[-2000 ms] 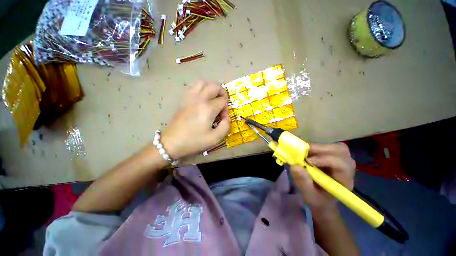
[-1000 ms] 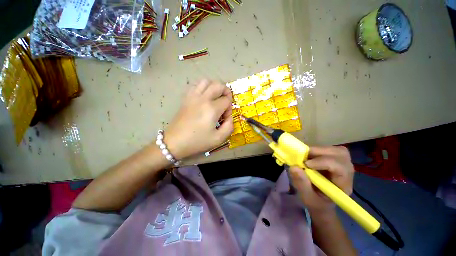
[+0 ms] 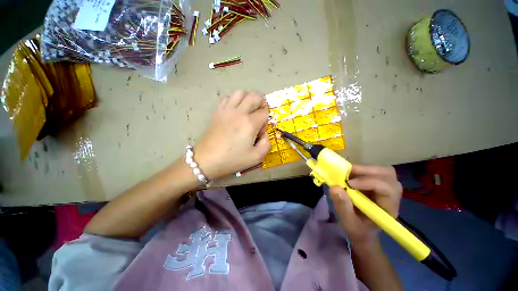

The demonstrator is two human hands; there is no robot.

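The shiny amber board panel (image 3: 306, 122) lies flat on the bench. My left hand (image 3: 238, 131) is at its left edge, with the fingers pinched on a connector lead that is mostly hidden under them. My right hand (image 3: 369, 196) holds the yellow soldering iron (image 3: 375, 210) like a pen. The iron's dark tip touches or hovers just over the panel near my left fingertips; I cannot tell which. Another connector lead (image 3: 250, 169) sticks out from the panel's lower left edge, its white plug outward.
A single lead (image 3: 225, 63) lies above the panel, near a loose lead pile (image 3: 235, 18). A clear bag of leads (image 3: 113, 37) is at upper left, a stack of amber panels (image 3: 48, 94) far left. A yellowish round can (image 3: 437, 41) stands at upper right. Clear tape (image 3: 349, 94) is right of the panel.
The view has shifted slightly. The panel and my left hand appear a little further right in the picture. Both hands keep the same hold, and the iron's tip stays by my left fingertips.
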